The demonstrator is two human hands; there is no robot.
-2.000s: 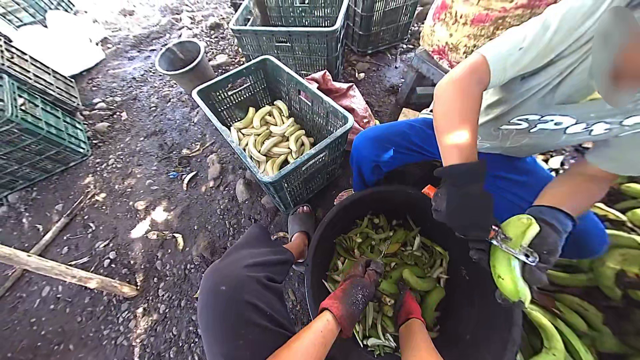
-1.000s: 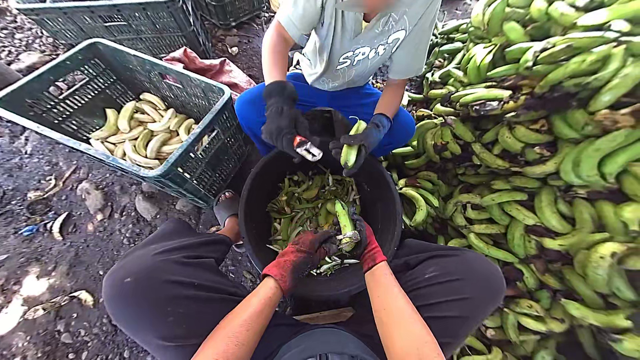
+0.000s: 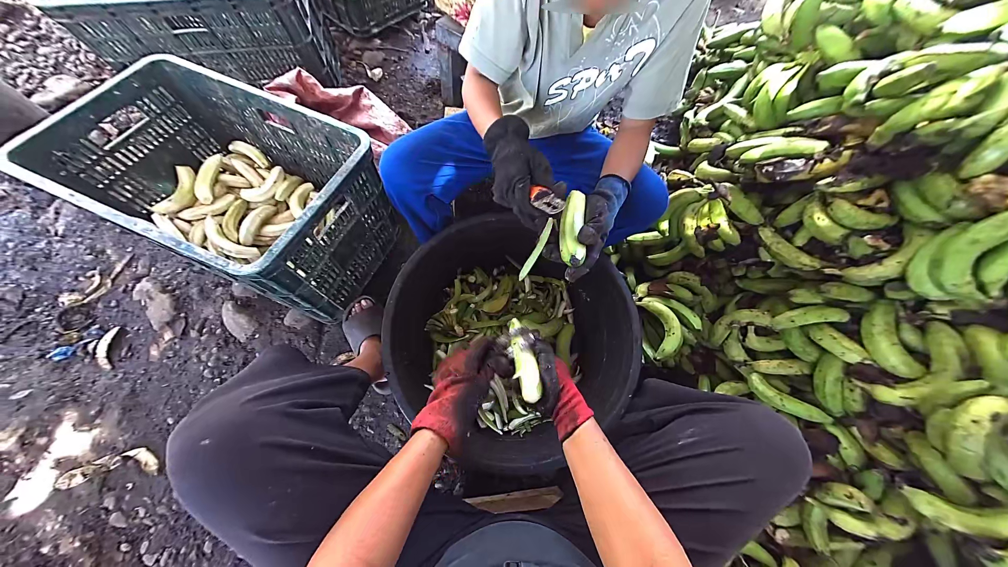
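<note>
Over a round black tub (image 3: 630,346) my two hands wear red gloves with dark, soiled palms. My right hand (image 3: 555,386) is closed around a partly peeled green banana (image 3: 525,364), which stands tilted between the hands. Beside it, my left hand (image 3: 465,382) has curled, blurred fingers; whether it touches the banana or holds a tool cannot be told. Strips of peel (image 3: 504,303) lie in the tub below. Across the tub, a person in dark gloves holds a peeler with an orange handle (image 3: 543,197) against another banana (image 3: 572,228), and a strip of peel hangs there.
A green plastic crate (image 3: 315,260) with peeled bananas (image 3: 236,201) stands at the left, a red sack (image 3: 339,98) behind it. More crates (image 3: 181,39) are at the back. Unpeeled green bananas (image 3: 811,315) are heaped at the right. The co-worker's knees and a sandalled foot (image 3: 362,323) border the tub.
Two seconds ago both my hands were down among the peels; one second ago a banana was between them. It now shows more pale flesh. The view has swung right since the first frame.
</note>
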